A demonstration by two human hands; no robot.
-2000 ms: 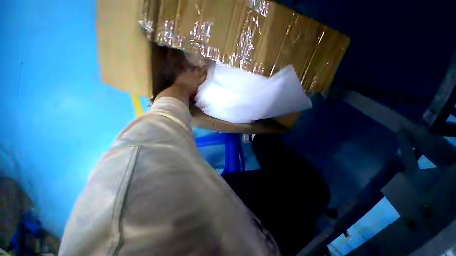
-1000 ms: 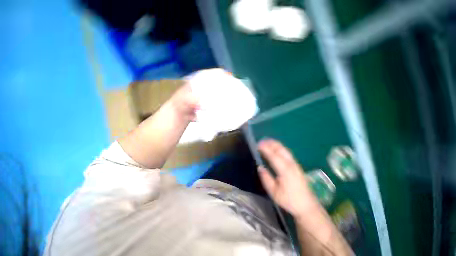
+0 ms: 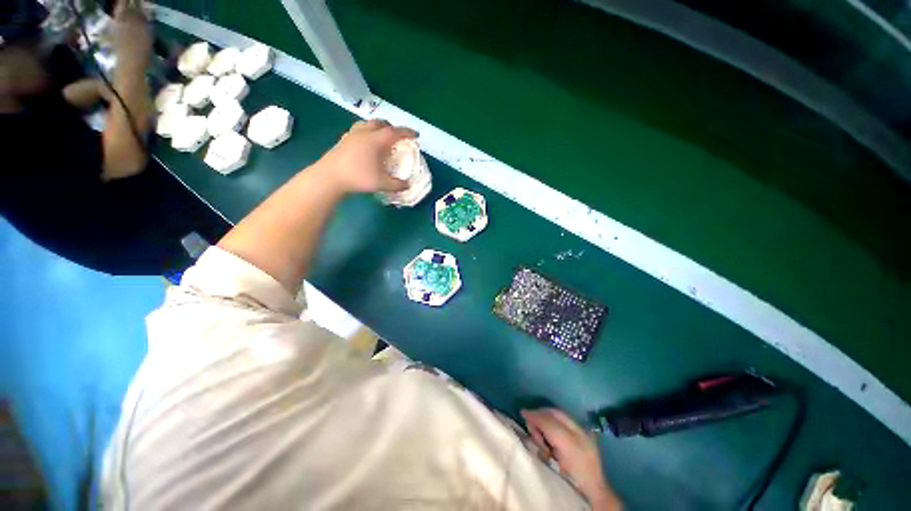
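Note:
My left hand (image 3: 372, 158) grips a white part (image 3: 408, 175) from above, near the white rail; fingers hide much of it, so I cannot tell whether it is one piece or a stack. Two open white hexagonal housings with green boards lie beside it, one near the rail (image 3: 461, 215) and one closer to me (image 3: 433, 277). My right hand (image 3: 564, 444) is at the bench's near edge, fingers bent; I cannot see anything in it. The black electric screwdriver (image 3: 689, 404) lies to its right, its bit close to the fingers.
A dark screw tray (image 3: 551, 312) heaped with tiny screws lies mid-bench. Several white hexagonal units (image 3: 228, 117) are grouped at the far left, beside a coworker in dark clothing (image 3: 70, 190). A white rail (image 3: 599, 227) runs along the far edge. A pale part (image 3: 827, 493) lies bottom right.
The view has turned from the cardboard box to the bench. My left hand has moved from the box with a white item to beside the green-board housings. My right hand is now near the screwdriver.

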